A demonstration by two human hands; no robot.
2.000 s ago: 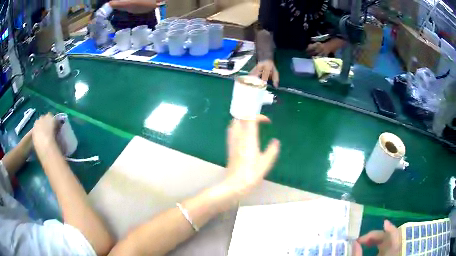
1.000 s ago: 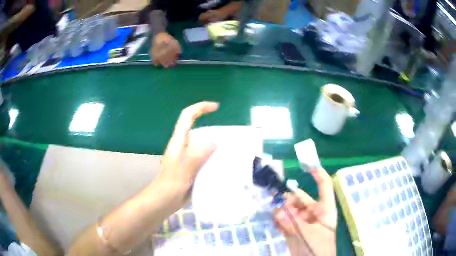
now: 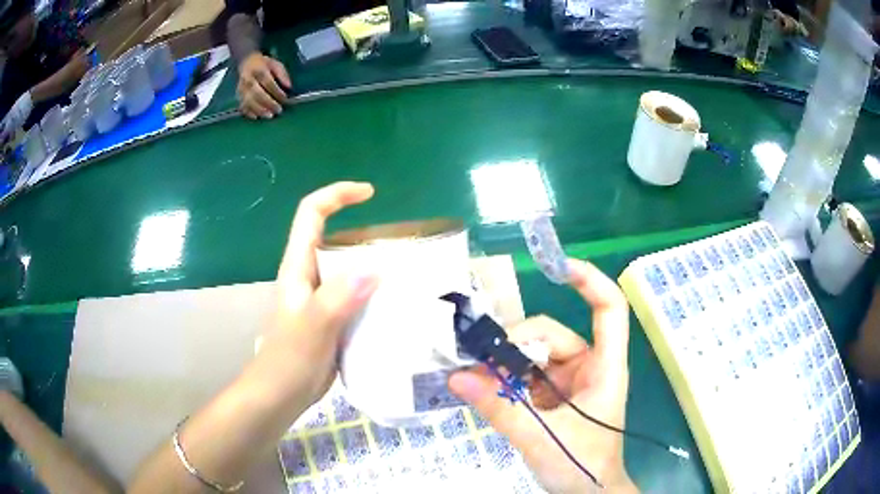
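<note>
A white product body with a brownish ring on top is held up in front of me. My left hand grips its left side. My right hand holds the black connector at its side, with thin dark and blue wires hanging down. A small printed sticker stands on my right index fingertip, off the body. A grey rectangle shows low on the body's front. The label sheet in use lies below, with yellow lines between its grey labels.
A thick stack of label sheets lies at the right. A beige cardboard sheet is at the left. White bodies stand on the green belt and beside a plastic-wrapped post. Across are a person's hand, a phone and grouped housings.
The view has shifted to the right. Over two seconds, my left hand has brought the body from the belt to the sheet. My right hand has taken its connector and carries a sticker on a finger.
</note>
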